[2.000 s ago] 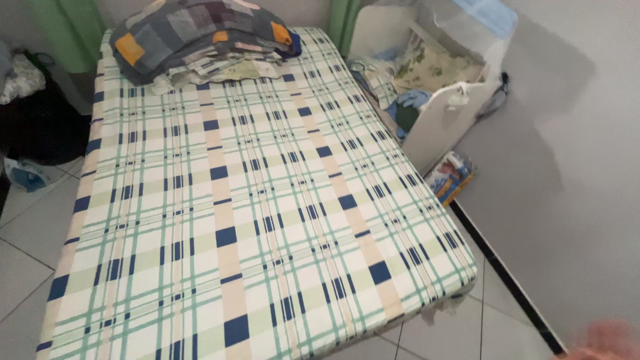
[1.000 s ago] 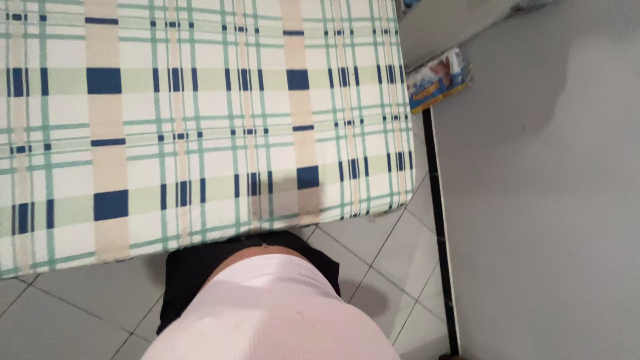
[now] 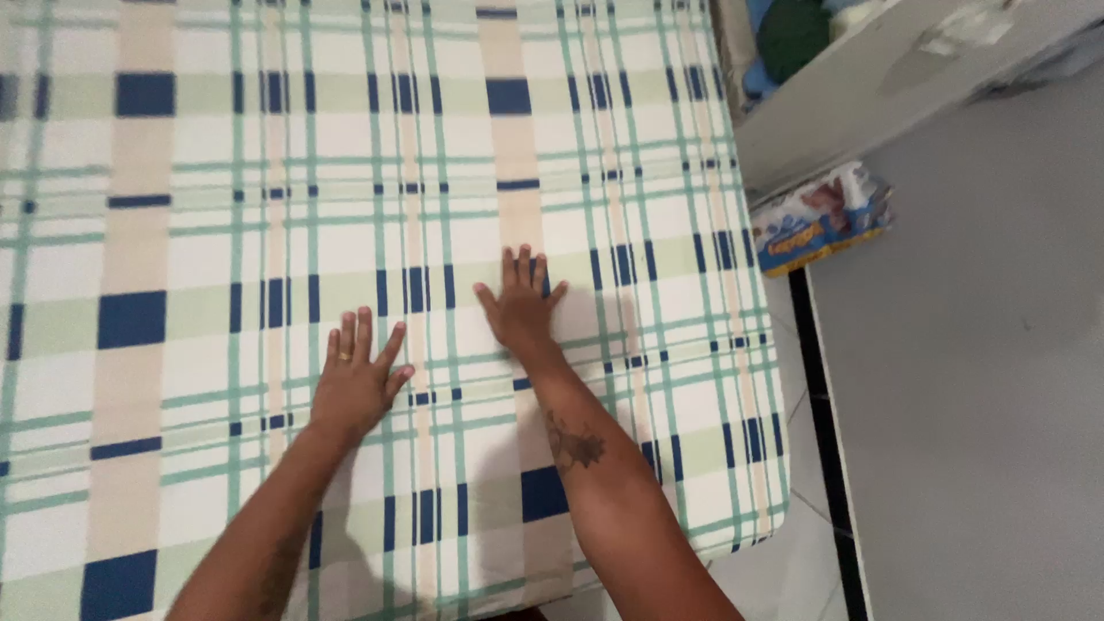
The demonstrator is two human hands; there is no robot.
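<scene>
A plaid sheet (image 3: 345, 233) in white, green, beige and navy covers the mattress smoothly. My left hand (image 3: 355, 379), with a ring on one finger, lies palm down on it, left of the view's middle, fingers spread. A little farther forward and to the right, my right hand (image 3: 523, 302) rests flat on the same sheet, its fingers apart too. Neither hand holds anything.
Right of the mattress stands a pale open crib or bin (image 3: 819, 95) with cloth items inside. A printed plastic package (image 3: 824, 220) lies beside it against the grey wall (image 3: 975, 345). Tiled floor (image 3: 759, 578) shows past the mattress corner.
Both hands have come into view and now lie on the sheet; one second ago neither showed there. The view has tilted down from the whole bed to its near part.
</scene>
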